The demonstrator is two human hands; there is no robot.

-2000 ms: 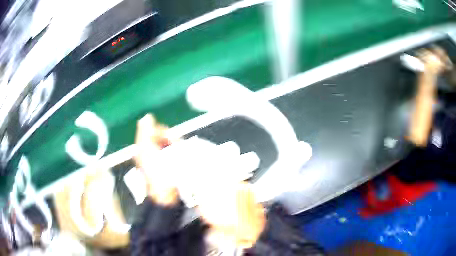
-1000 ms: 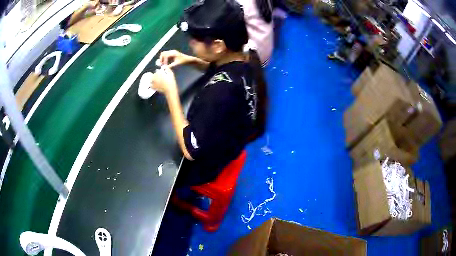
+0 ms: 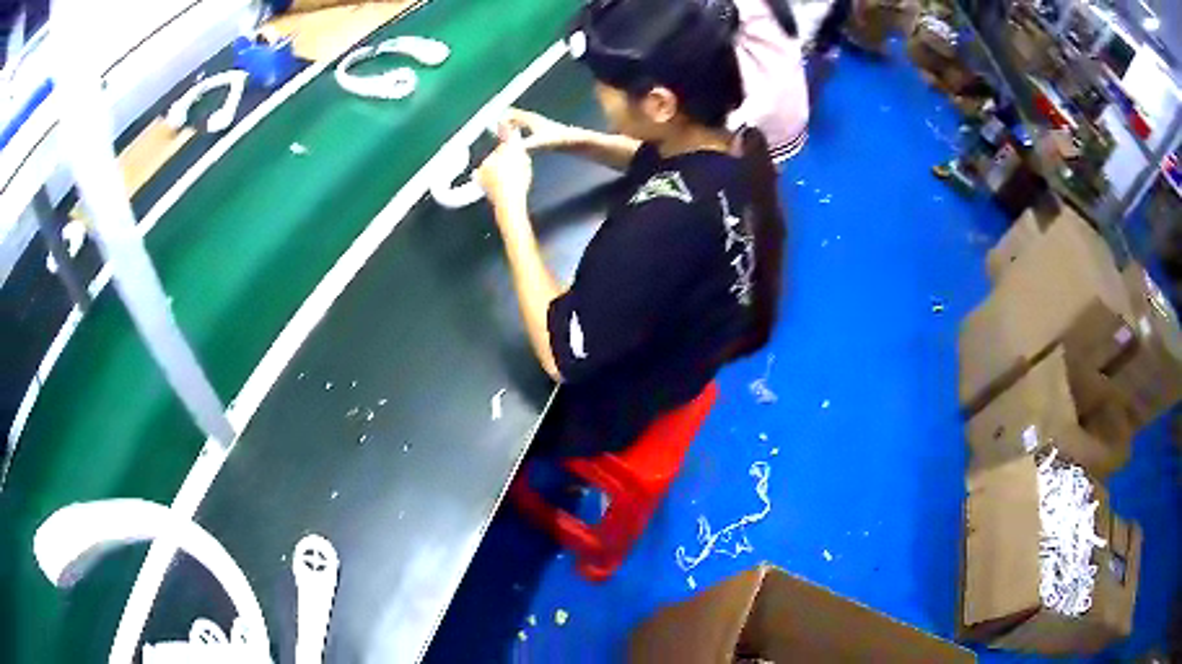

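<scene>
Neither of my hands is in the picture. Nearest in front, a white U-shaped neck fan body lies across the bench's white edge rail at the lower left, one rounded end over the green belt. Beside it on the black bench, a white end housing with a spoked round opening is cut off by the bottom edge. More white parts show partly at the bottom edge, inside the curve.
A seated person handles a white part at the bench. Under them is a red stool. Another white unit lies on the green conveyor. A grey post crosses the left. Cardboard boxes stand on the blue floor.
Two seconds ago both my hands were over white parts; they have left the picture. The view has swung right to the neighbouring person and floor, then shifted slightly, showing more of the U-shaped body.
</scene>
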